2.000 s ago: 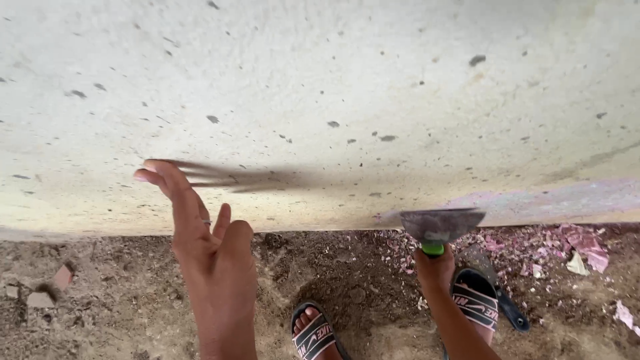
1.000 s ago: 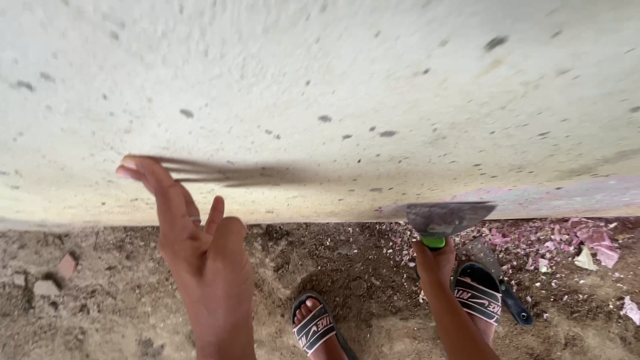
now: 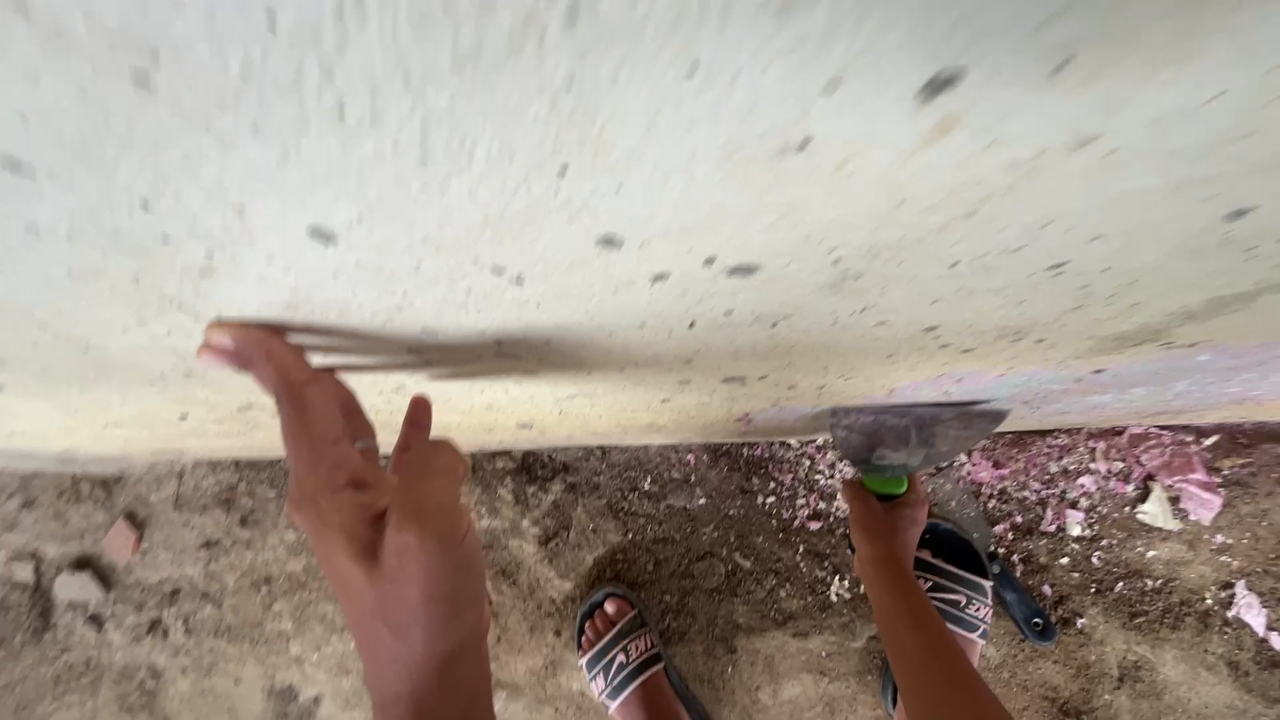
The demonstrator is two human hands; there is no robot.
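Observation:
A pale, dark-speckled wall (image 3: 520, 180) fills the upper part of the view. At left, my left hand (image 3: 370, 490) has its fingertips at the wall and its fingers apart, with a ring on one finger and a shadow stretching to the right. My right hand (image 3: 888, 515) grips a scraper with a green and dark handle and a wide metal blade (image 3: 910, 435). The blade lies at the low part of the wall, beside a strip of pink paint (image 3: 1130, 375). Most of the scraper's handle is hidden in my fist.
Pink paint flakes (image 3: 1185, 480) litter the dirt floor (image 3: 540, 600) along the wall's foot at right. A second scraper with a black handle (image 3: 1022, 600) lies beside my sandalled right foot (image 3: 955, 590). My left foot (image 3: 625, 645) stands nearer the middle. Reddish and grey rubble pieces (image 3: 122, 540) lie at far left.
My left hand has moved a little to the left along the wall. My right hand keeps hold of the scraper low on the wall, with little plain change.

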